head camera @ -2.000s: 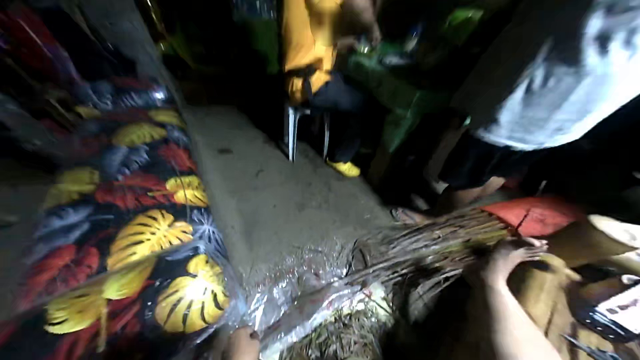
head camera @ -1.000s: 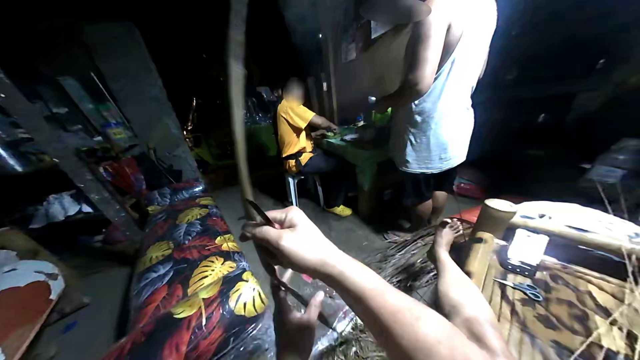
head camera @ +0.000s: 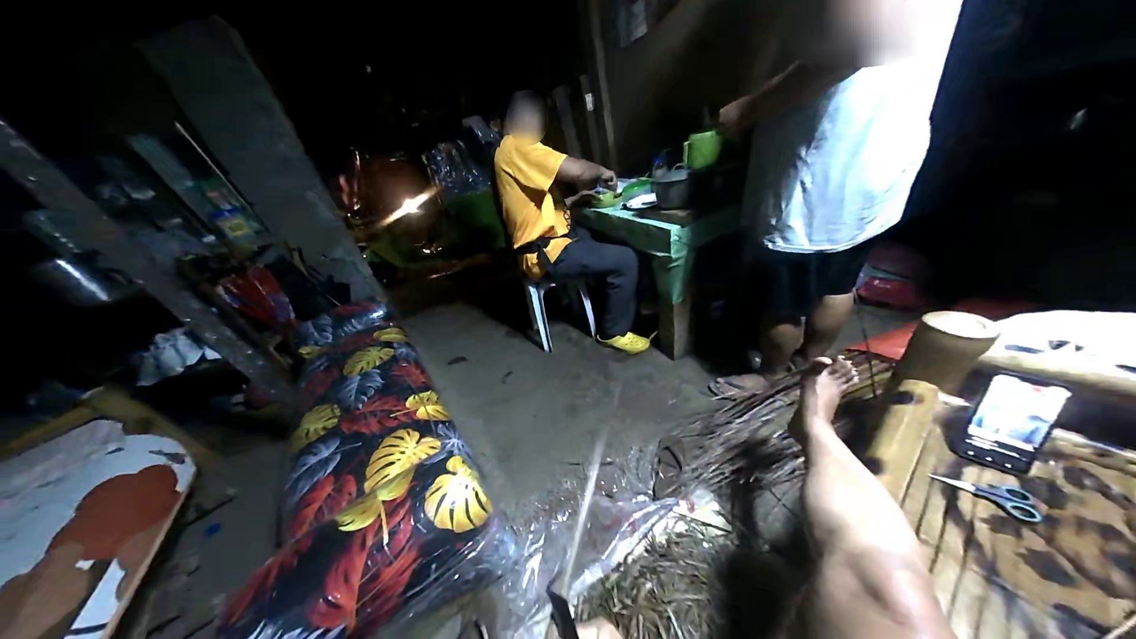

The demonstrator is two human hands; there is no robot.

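Only a sliver of my right hand [head camera: 600, 628] shows at the bottom edge, closed against a dark knife blade [head camera: 561, 611]; its grip is mostly cut off. A long, pale, thin strip [head camera: 589, 493], blurred, rises from beside the blade. What holds the strip's lower end is hidden. My left hand is out of the frame. Below the strip lie clear plastic sheeting [head camera: 612, 532] and a heap of dry shavings or fibres [head camera: 661, 581]. A bundle of thin brown sticks [head camera: 741, 430] lies on the ground past my bare outstretched leg [head camera: 856, 506].
Scissors [head camera: 998, 497] and a lit phone [head camera: 1016, 422] lie on the bamboo seat at right. A plastic-wrapped, leaf-patterned cushion [head camera: 355, 470] stretches along the left. Beyond, a person in yellow [head camera: 532, 186] sits at a green-covered table [head camera: 643, 232]; another person [head camera: 825, 169] stands beside it.
My right hand has dropped from mid-view to the bottom edge, and my left hand has left the view. The strip, upright and higher a second ago, now slants low over the plastic.
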